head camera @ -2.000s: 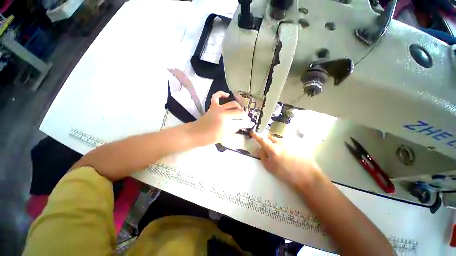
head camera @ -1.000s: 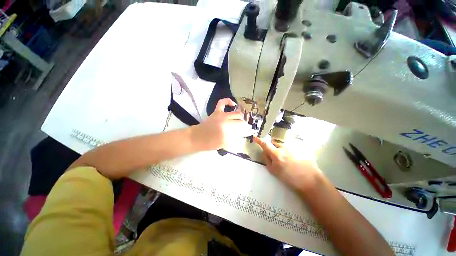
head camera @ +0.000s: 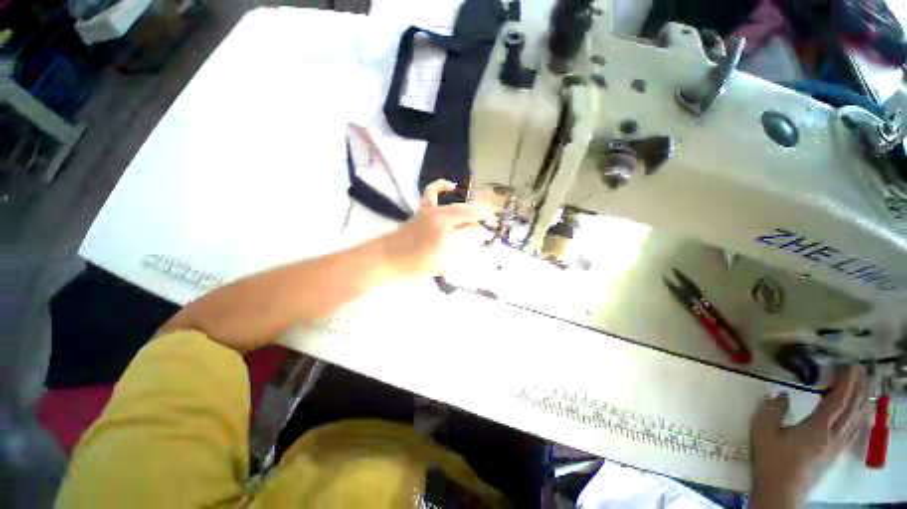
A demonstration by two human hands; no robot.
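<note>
The black bag panel (head camera: 450, 149) lies on the white table left of the machine head, with its squared webbing handle (head camera: 390, 99) standing out. A narrow black strip (head camera: 378, 199) and a thin pinkish strip (head camera: 370, 149) lie beside it. My left hand (head camera: 438, 234) presses on the work just left of the presser foot and needle (head camera: 509, 221), fingers partly in glare; the cloth under it is mostly hidden. My right hand (head camera: 811, 432) is at the table's right end, fingers apart, by the dark winder part of the machine; its fingertips are blurred.
The cream machine head (head camera: 696, 139) spans the upper right. Red-handled thread snips (head camera: 708, 316) lie on the machine bed. A red-handled tool (head camera: 877, 432) is right of my right hand. Printed ruler marks (head camera: 636, 432) run along the table's front edge. White cloth (head camera: 636, 492) shows below the table.
My right hand has left the needle area and moved to the table's right end. My left hand stays beside the presser foot. The view has shifted, showing more of the machine's right side.
</note>
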